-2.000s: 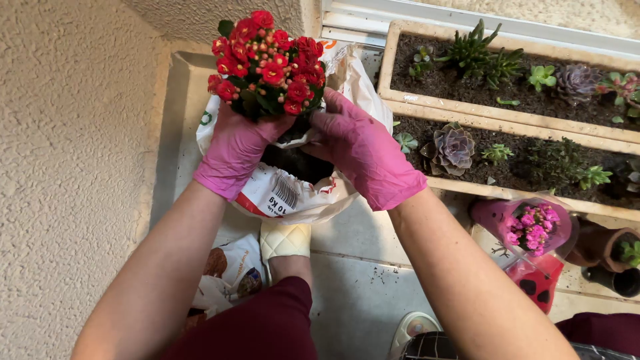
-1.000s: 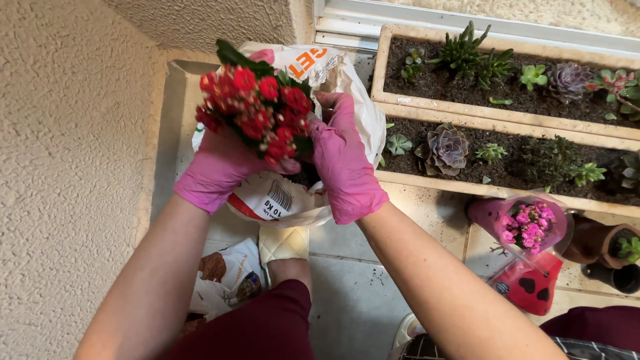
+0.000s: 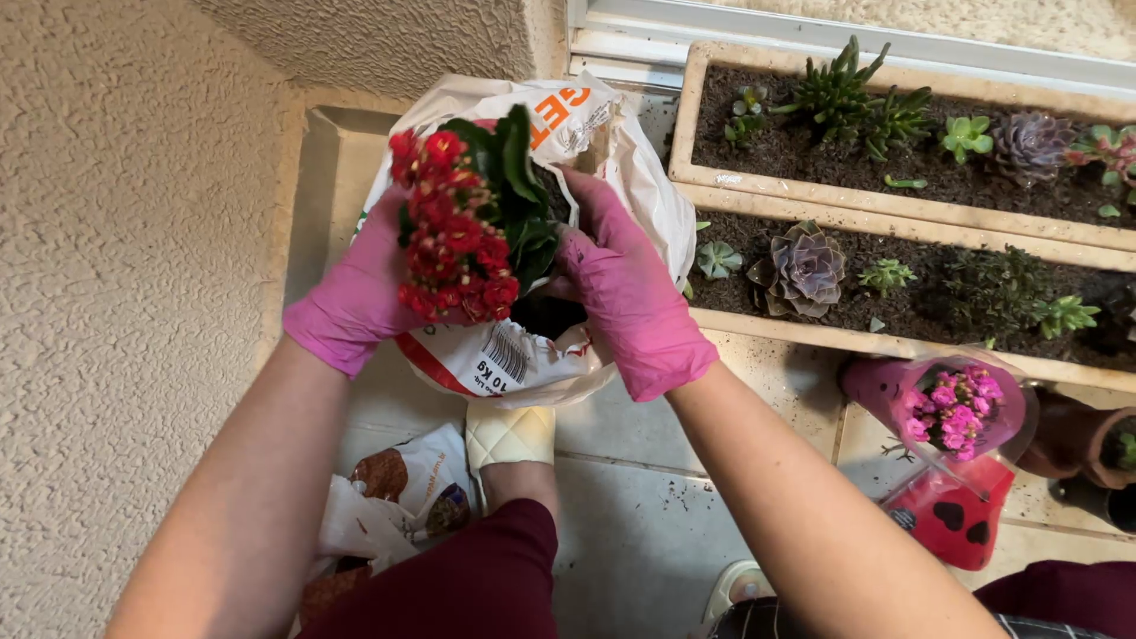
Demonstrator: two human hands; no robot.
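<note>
A kalanchoe plant with red flowers [image 3: 457, 240] is tilted to the left above an open white plastic soil bag [image 3: 652, 191]. My left hand [image 3: 359, 280], in a pink glove, supports the plant from the left; its fingers are hidden behind the blooms. On the plant's right side, my right hand [image 3: 621, 275], also in a pink glove, has its soil-smudged fingers at a pale rim near the root end. The leaves and flowers hide most of the root end. Dark soil [image 3: 550, 315] shows in the bag's opening below.
Two long planters [image 3: 688, 133] [image 3: 887, 335] of succulents stand at the upper right. A pink-flowered plant in a wrapper [image 3: 954, 413], a red wrapper [image 3: 963, 519] and brown pots [image 3: 1061, 435] stand at the right. Plastic bags [image 3: 373, 515] lie beside my foot. A textured wall [image 3: 133, 222] rises at the left.
The red-flowered plant has gone from upright to tilted left, its leaves now showing on the right. Both hands have stayed at it, over the bag.
</note>
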